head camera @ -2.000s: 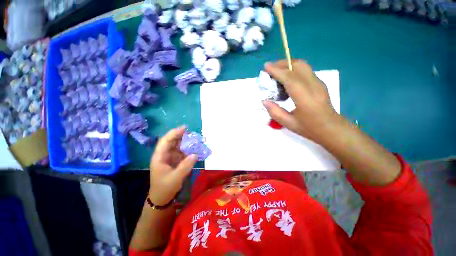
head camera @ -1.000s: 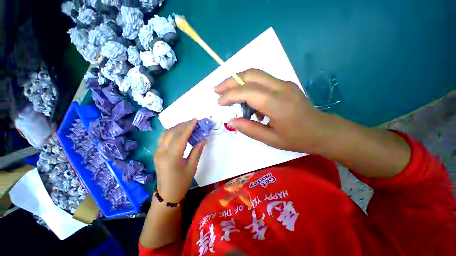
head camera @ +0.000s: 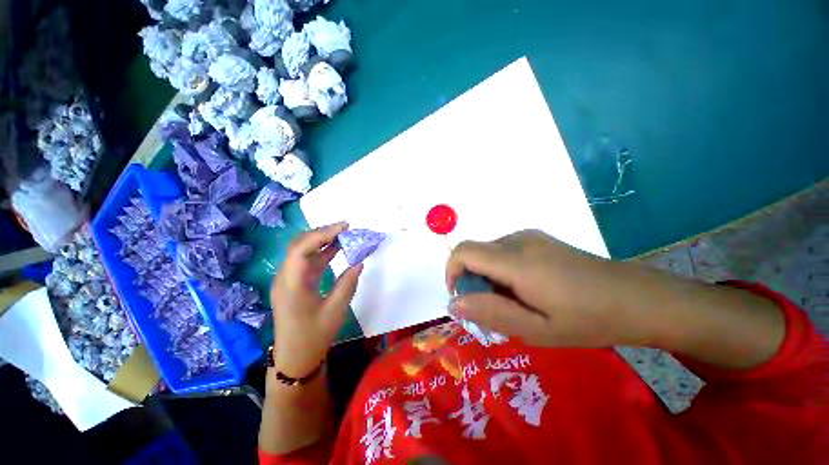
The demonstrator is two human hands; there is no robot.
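My left hand point(head camera: 311, 295), with a bracelet at the wrist, holds a small purple piece point(head camera: 361, 245) between thumb and fingers over the left edge of the white board point(head camera: 495, 154). My right hand point(head camera: 536, 286) holds a white-and-grey piece point(head camera: 474, 289), grey side up, over the board's near part. A thin pale tip shows between my right fingers and the red disc point(head camera: 442, 219); the rest of the stick is hidden in the hand. The red disc lies on the board.
Loose white-and-grey pieces point(head camera: 272, 129) are heaped at the upper left of the green table point(head camera: 709, 118). Loose purple pieces point(head camera: 204, 219) lie between them and a blue tray point(head camera: 229, 350) of purple pieces. More grey-white pieces point(head camera: 86, 309) stand at the far left.
My right hand has moved down and turned, uncovering the red disc; the stick now points down towards it. My left hand still holds the purple piece. The view has turned since the earliest frame.
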